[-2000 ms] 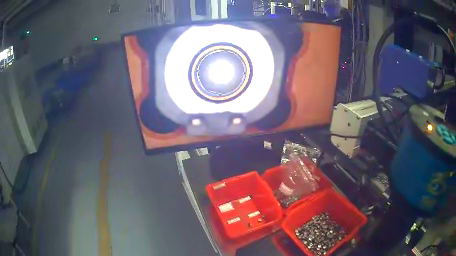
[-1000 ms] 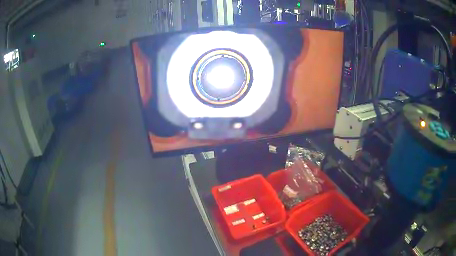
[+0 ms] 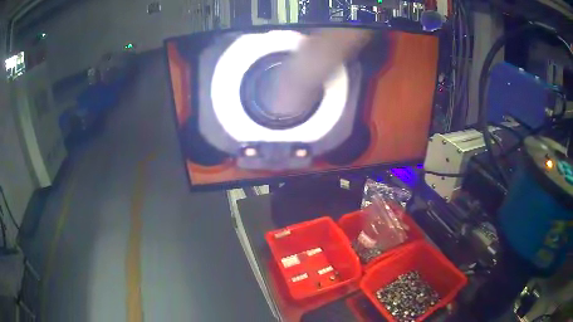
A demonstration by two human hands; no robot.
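Note:
Neither of my hands is in the picture directly. The monitor [image 3: 402, 100] shows a magnified part: a bright white ring around dark inner circles, with two small lit dots below, on an orange-brown background. A blurred, skin-toned shape crosses the ring's upper right on the screen and covers part of the centre; whose it is cannot be told. The blue video microscope [image 3: 537, 217] stands at the right edge, its top lit by an orange light. What lies under it is hidden.
A red bin with white labels [image 3: 314, 229] stands below the monitor. Beside it is a red bin of small metal pieces [image 3: 408, 295]; behind, a third red bin holds a clear plastic bag [image 3: 383, 223]. A pale metal box [image 3: 449, 157] is at right. A yellow-lined aisle runs left.
The blurred shape has appeared on the screen over the ring, and the bright centre spot has gone dim. The view has shifted slightly; the bins look unchanged.

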